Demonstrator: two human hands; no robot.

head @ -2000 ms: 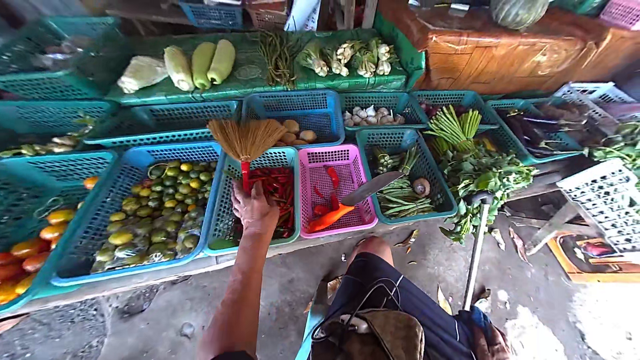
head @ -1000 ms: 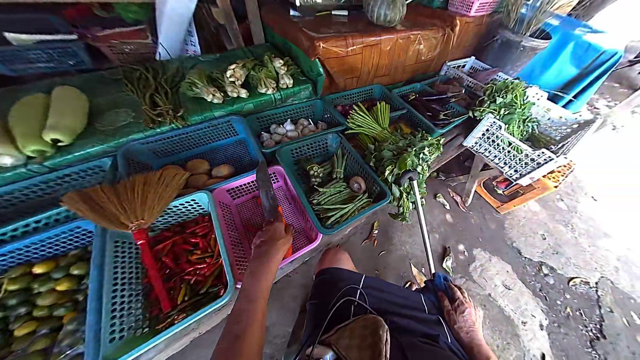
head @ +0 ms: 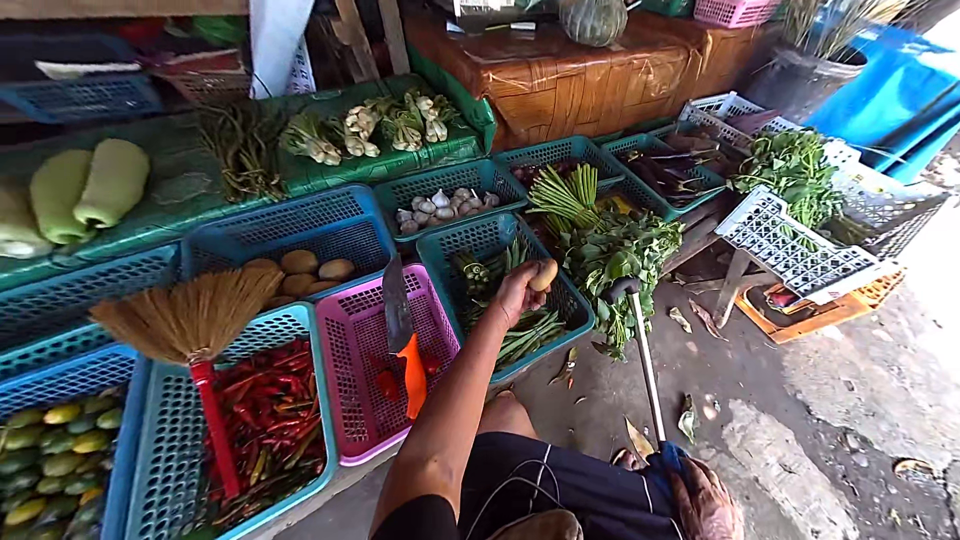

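My left hand [head: 521, 292] is raised over a green basket [head: 581, 337] of long beans, its fingers closed around a round tan vegetable [head: 544, 275], perhaps a potato. To its left, a knife with an orange handle [head: 412, 379] leans across the pink basket [head: 341, 390], which has a few red peppers in it. A straw brush with a red handle [head: 214, 420] lies over the basket of red chilies [head: 266, 405]. At the lower right, my right hand [head: 705, 495] is around the blue-wrapped end of a metal rod [head: 649, 367] with a dark curved tip.
Brown potatoes [head: 300, 262] sit in a blue basket, garlic [head: 442, 206] in another behind the beans. Leafy greens [head: 622, 255] overhang the stall's edge. A white crate [head: 799, 240] projects at the right above an orange one [head: 780, 326]. Two pale green gourds [head: 112, 182] lie at the left.
My left hand has gone from the brush to the knife handle, let it go, and moved right to the bean basket. It now holds the round vegetable, which lay among the beans. The view has swung right.
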